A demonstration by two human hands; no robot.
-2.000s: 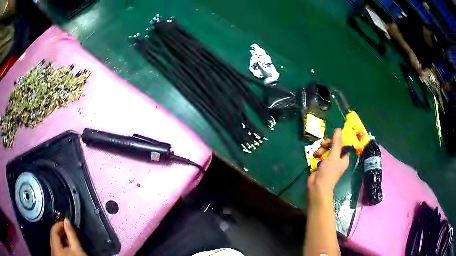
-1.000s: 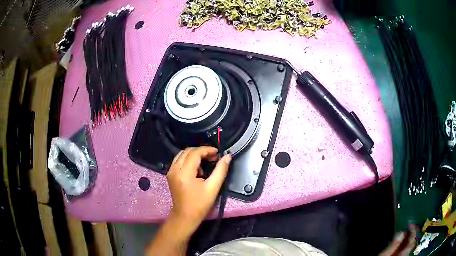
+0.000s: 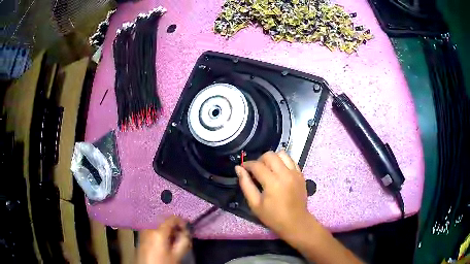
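Observation:
The speaker driver (image 3: 216,116), with its silver-grey magnet up, sits on the square black panel (image 3: 309,103) on the pink mat. My right hand (image 3: 275,188) reaches over the panel's near side, its thumb and finger pinched at a lead wire's red tip (image 3: 242,159) beside the driver's terminals. The fingers hide the wire just below the tip. My left hand (image 3: 165,240) is blurred at the lower left, closed on a dark strip (image 3: 204,218), apparently the same lead, which runs toward the panel's near edge.
A black electric screwdriver (image 3: 368,142) lies right of the panel, its bit touching the panel corner. Yellow and silver terminal pieces (image 3: 294,23) lie at the back. A red-tipped lead bundle (image 3: 136,72) and an open clear bag (image 3: 95,170) lie left. Longer black wires (image 3: 448,139) lie on the green bench.
My right hand has come from the lower right edge to the red wire tip. My left hand has moved from there down and left, to the dark strip. The view has shifted slightly.

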